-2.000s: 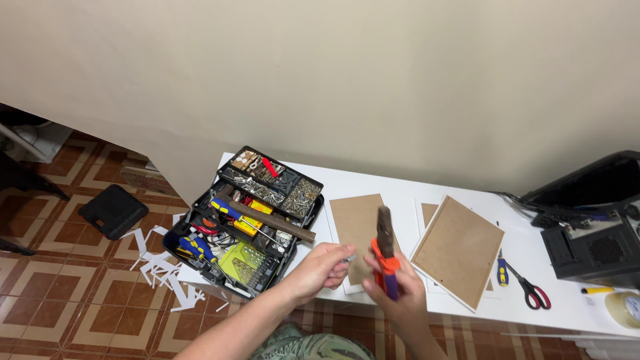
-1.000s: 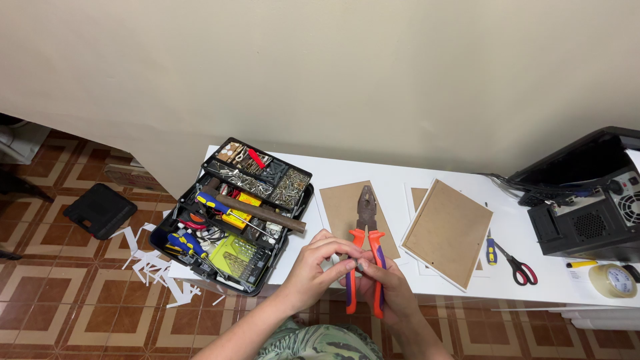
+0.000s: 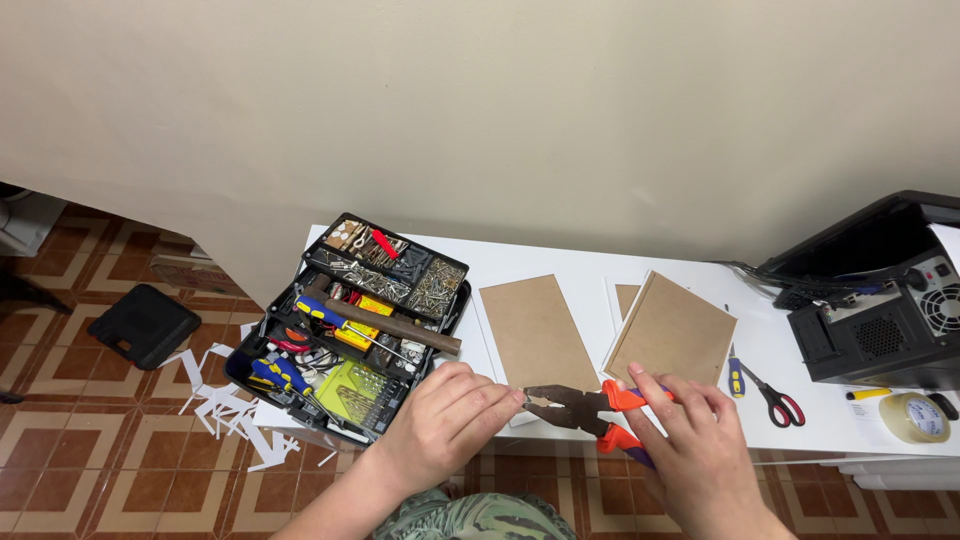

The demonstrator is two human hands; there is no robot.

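Observation:
My right hand (image 3: pixel 686 431) holds combination pliers (image 3: pixel 574 409) by their orange and purple handles, with the jaws apart and pointing left. My left hand (image 3: pixel 450 424) pinches a small metal piece (image 3: pixel 526 397) at the tips of the jaws; its exact kind is too small to tell. Beyond the hands, a brown fiberboard panel (image 3: pixel 536 322) lies on the white table, and a second panel with a white edge (image 3: pixel 675 326) rests tilted to its right. Left of my left hand stands a black toolbox (image 3: pixel 251 360) holding a hammer (image 3: pixel 397 326), screwdrivers, screws and drill bits.
Scissors (image 3: pixel 780 405), a screwdriver (image 3: pixel 736 375), a roll of clear tape (image 3: pixel 913 418) and a computer case (image 3: pixel 877 330) occupy the right side of the white table (image 3: pixel 420 240). White strips (image 3: pixel 240 412) and a black plastic case (image 3: pixel 144 325) lie on the tiled floor.
The pliers, upright with jaws up a second ago, now point left with their jaws at my left fingertips. My right hand has moved right, apart from my left hand.

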